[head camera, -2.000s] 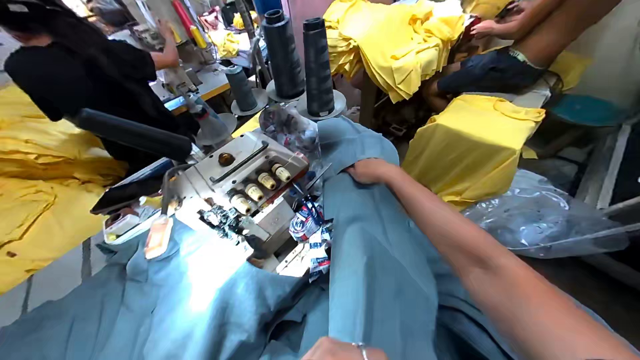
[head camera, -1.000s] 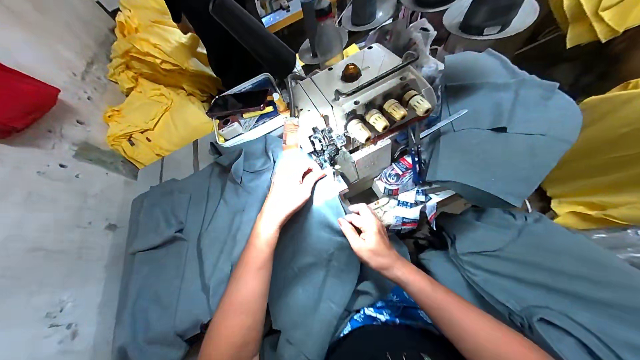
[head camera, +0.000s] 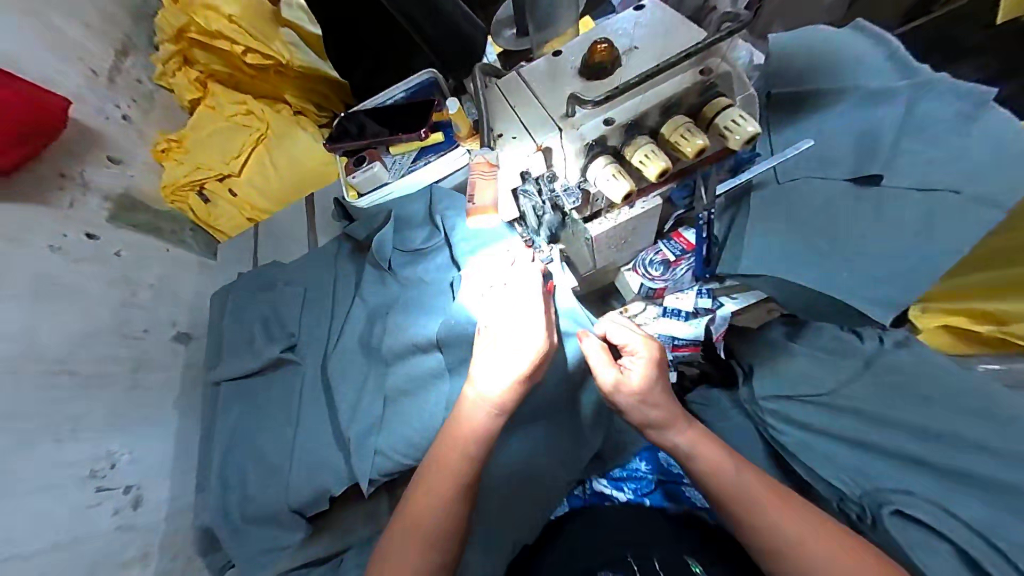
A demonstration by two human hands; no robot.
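Observation:
Under the bright lamp of an overlock sewing machine, my left hand lies on grey-blue fabric just before the needle and presser area. Glare hides parts of its fingers, which look extended on the cloth. My right hand, to its right, pinches the fabric edge between thumb and fingers. The cloth spreads left over the machine table and down toward my lap. Woven labels and a bundle of cords lie right of the machine head, beside blue-handled thread snips.
A white tray holding a phone and small items stands behind the cloth. Yellow garments are piled at the back left, by a wall. Grey cut pieces lie at the right, near more yellow cloth.
The view has turned left and down since the oldest frame. My right hand, earlier reaching to the grey cloth beside the machine, is now at the fabric edge near the needle area.

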